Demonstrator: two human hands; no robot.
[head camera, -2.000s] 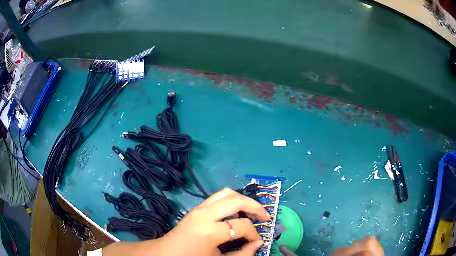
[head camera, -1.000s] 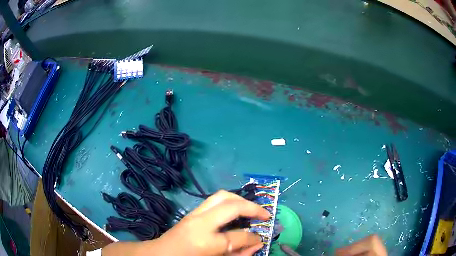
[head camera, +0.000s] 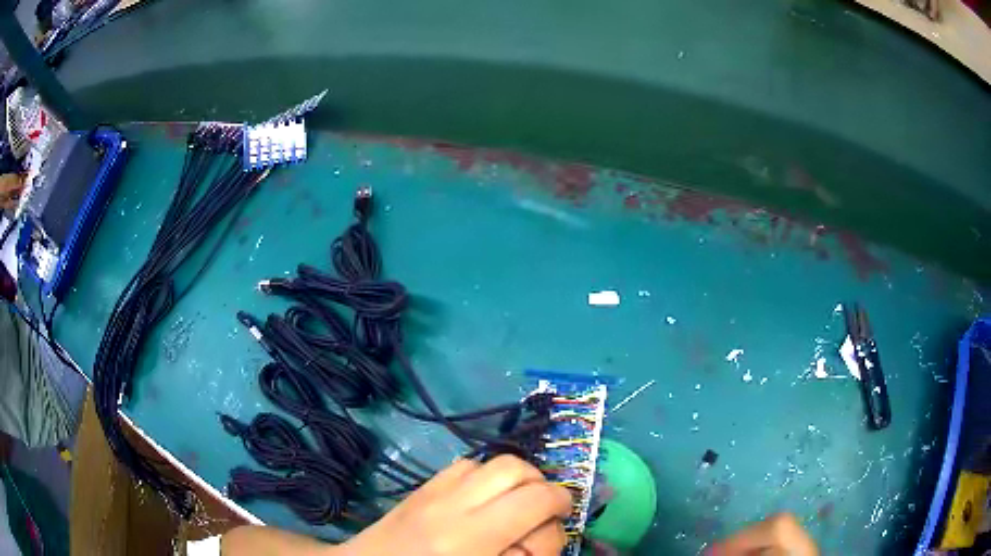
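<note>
A blue-and-white circuit board panel with a row of coloured wires lies at the lower centre. Black cables run from its left side to coiled bundles. My left hand is at the panel's lower left, its fingers closed on the cable end at the board; the fingertips partly hide it. A green round holder lies beside and partly under the panel. My right hand is cut off by the bottom edge; what it holds is hidden. A thin silver solder wire sticks out beside the panel's top.
A panel with many black cables lies at far left. Black side cutters and white scraps lie on the green bench. A blue tray is at the right edge, another at left, with a cardboard box below.
My left hand has moved down along the panel, uncovering more wires and black cable ends. My right hand has shifted slightly, and the tip near the green holder no longer shows.
</note>
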